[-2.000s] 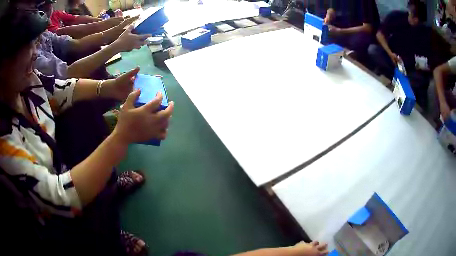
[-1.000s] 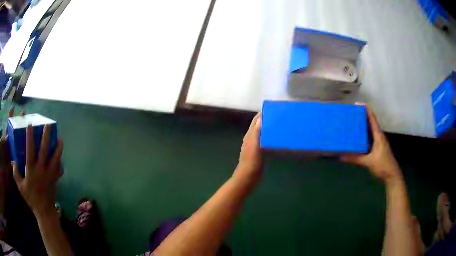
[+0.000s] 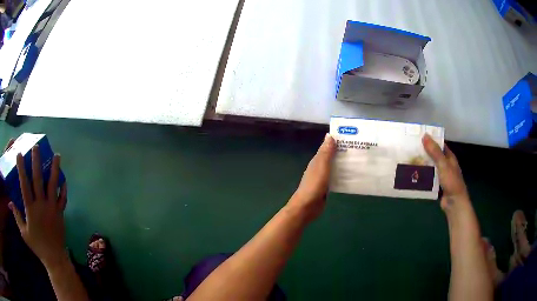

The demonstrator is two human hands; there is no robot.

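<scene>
A closed product box [image 3: 377, 156] is held level between my two hands at the table's front edge. Its white printed face with a blue oval logo and a dark picture at lower right is towards me. My left hand [image 3: 315, 179] grips its left end. My right hand [image 3: 450, 170] grips its right end, thumb on the white face. An open product box [image 3: 380, 91] stands on the white table [image 3: 282, 70] just behind it, blue-edged flap raised. A white rounded product [image 3: 394, 67] with small round details lies inside it.
A neighbour's hand [image 3: 42, 214] holds a blue and white box [image 3: 26, 159] at the left. Another blue box [image 3: 521, 111] stands at the right table edge. A dark gap [image 3: 222, 59] divides the table boards. Feet show on the green floor [image 3: 159, 194].
Both my hands have come into view since the first frame. Since the second, the held box has turned from its blue side to its white face.
</scene>
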